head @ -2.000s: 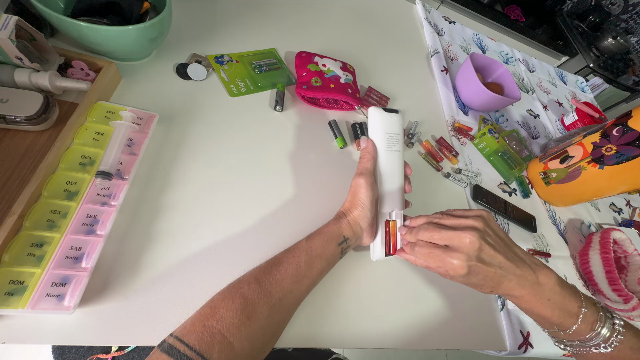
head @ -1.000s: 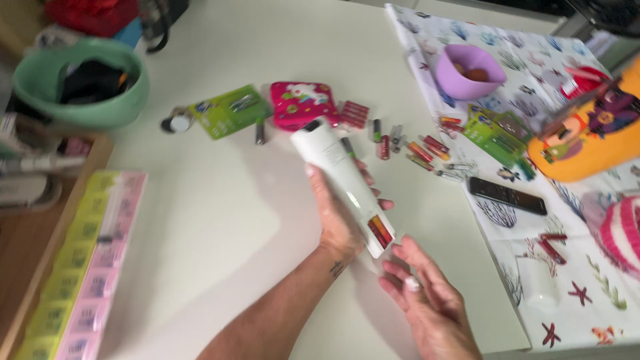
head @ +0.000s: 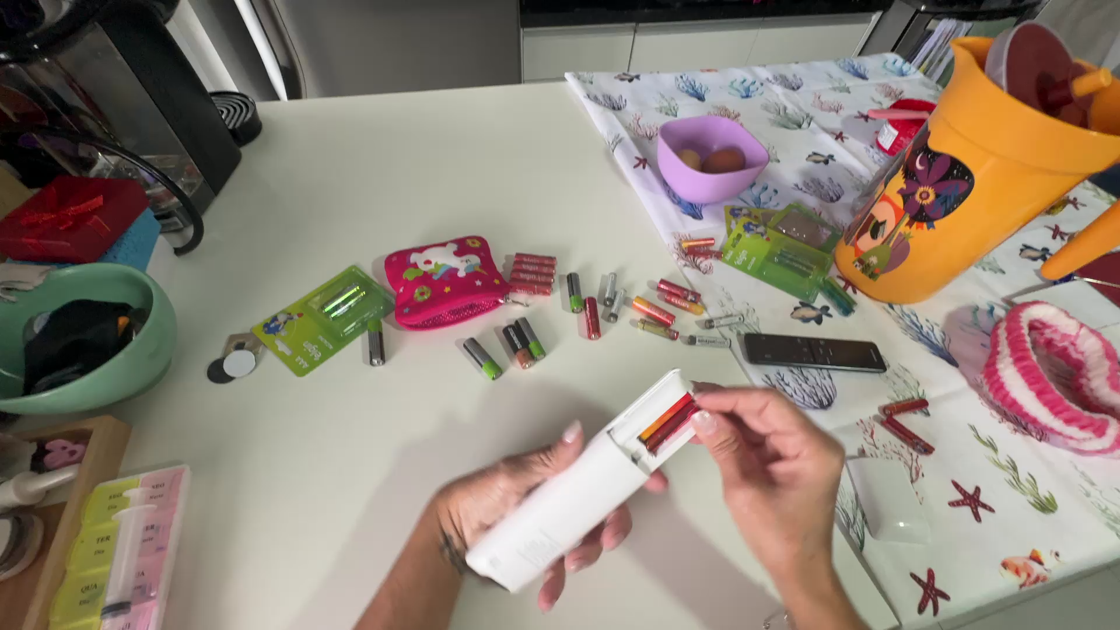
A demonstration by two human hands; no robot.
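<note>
My left hand [head: 525, 507] holds a white remote control [head: 569, 507], its back facing up and its battery compartment uncovered at the upper right end. Two red-and-orange batteries [head: 667, 423] lie side by side in that compartment. My right hand [head: 770, 464] has thumb and index finger at the compartment's outer end, touching the batteries or the edge; which one is unclear. A clear or white cover piece [head: 891, 499] lies on the patterned cloth, right of my right hand. Loose batteries [head: 652, 310] and a pink unicorn pouch [head: 444, 280] lie beyond the remote.
A black remote [head: 814, 353], an orange pitcher [head: 971, 175], a purple bowl [head: 710, 162] and a pink-white headband [head: 1050, 376] stand or lie at the right. At the left are a green bowl [head: 131, 350], a pill organizer [head: 166, 542] with a syringe, and a green battery pack [head: 319, 328].
The white remote has turned end for end, so its compartment now points up and right. My right hand, apart from it one second ago, is back at the compartment. The view has shifted.
</note>
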